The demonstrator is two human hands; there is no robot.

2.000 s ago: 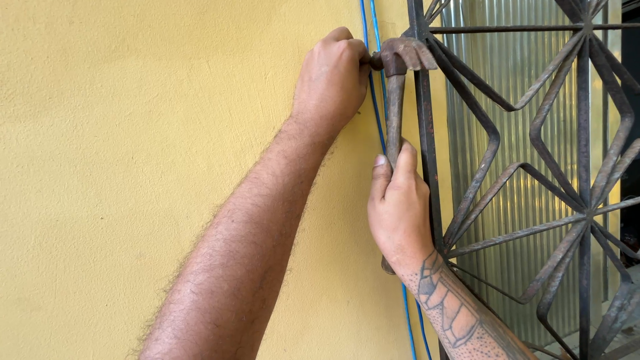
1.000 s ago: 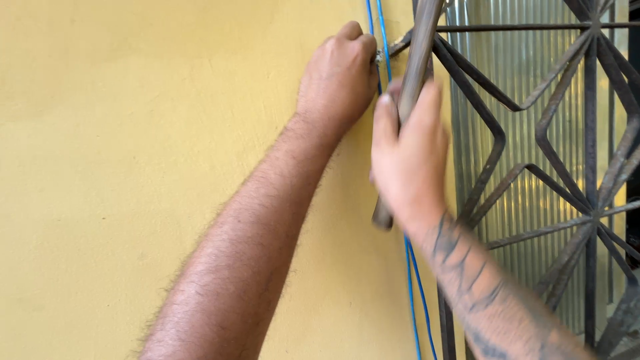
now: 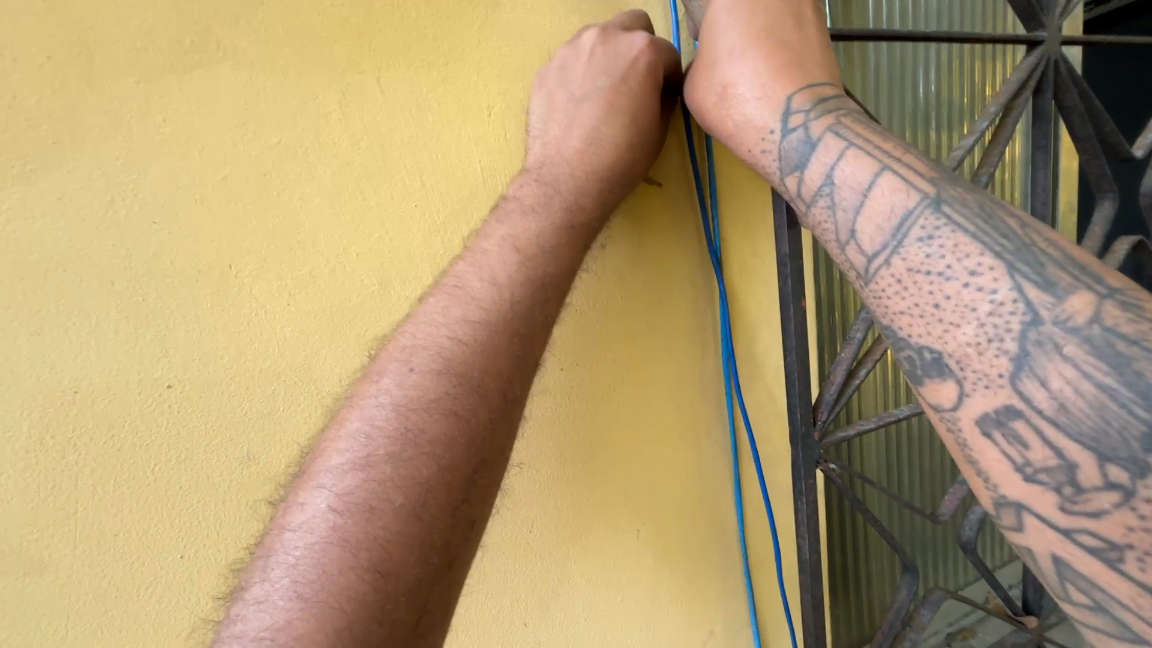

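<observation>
Two blue cables [image 3: 723, 297] hang down the yellow wall [image 3: 270, 180] and cross each other below my hands. My left hand [image 3: 607, 99] is at the top centre against the wall, fingers curled beside the cables; what its fingertips pinch is hidden behind the hand. At the top edge, just right of the cables, is my right hand [image 3: 760, 49], mostly cut off by the frame, with its wrist close to the cables. Its fingers cannot be seen. A small sliver of something greyish shows at its left, too little to name, and the hammer's head is not visible.
A dark metal grille [image 3: 796, 405] with bent bars stands right of the cables, its upright close to the wall's edge. Ribbed translucent panelling [image 3: 927, 117] lies behind it. My tattooed right forearm crosses in front of the grille.
My right hand has moved up, and the claw hammer it held earlier has gone out of clear sight. My left hand stays by the cables at the wall.
</observation>
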